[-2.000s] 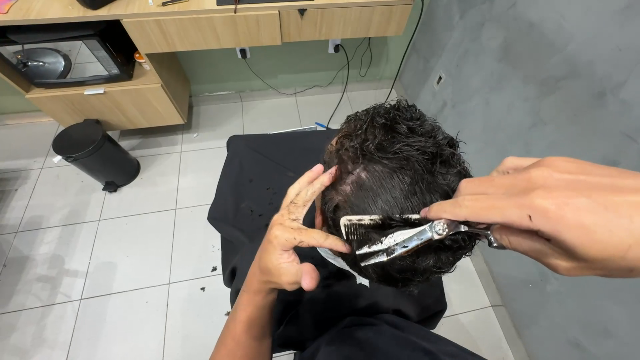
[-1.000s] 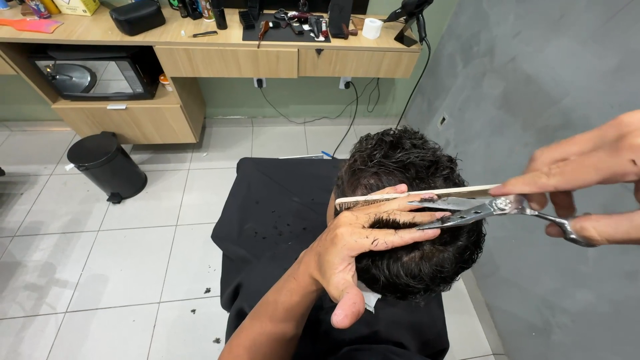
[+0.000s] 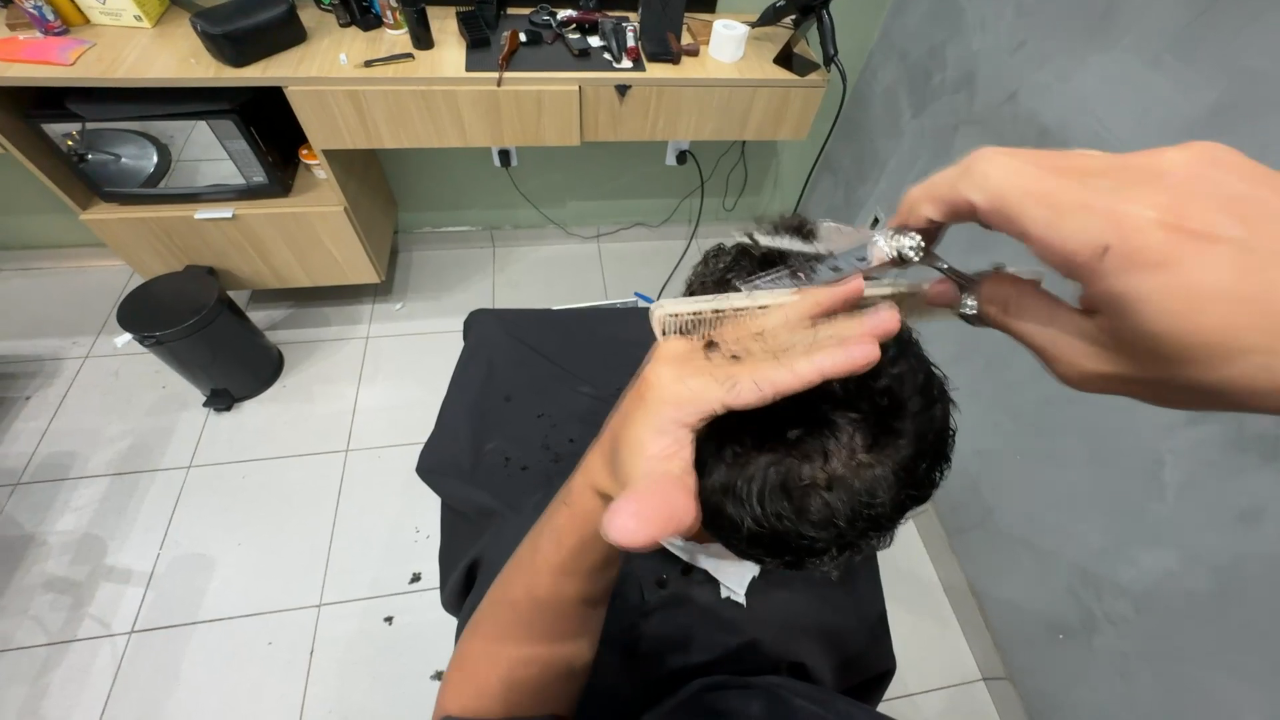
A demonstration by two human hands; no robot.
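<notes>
A person with short dark hair (image 3: pixel 820 470) sits under a black cape (image 3: pixel 540 400), a white neck strip (image 3: pixel 720 568) at the collar. My left hand (image 3: pixel 740 380) lies over the head with its fingers stretched to the right and its thumb apart. A pale comb (image 3: pixel 700 312) runs along the far side of those fingers; whether they grip it is unclear. On the right, my right hand (image 3: pixel 1110 270) holds metal scissors (image 3: pixel 900 247) by the finger rings, their blurred blades above the hair. The comb's right end reaches the right hand's fingertips.
Beyond the person stands a wooden counter (image 3: pixel 430 115) with clippers and tools on a dark mat (image 3: pixel 550 50). A black pedal bin (image 3: pixel 200 335) is on the tiled floor at left. Cables (image 3: pixel 695 215) hang under the counter. A grey wall (image 3: pixel 1120 500) bounds the right side.
The scissors, lying across the left fingers one second ago, are now beyond the comb. Two seconds ago the left hand was at the side of the head, with the comb's teeth in the hair.
</notes>
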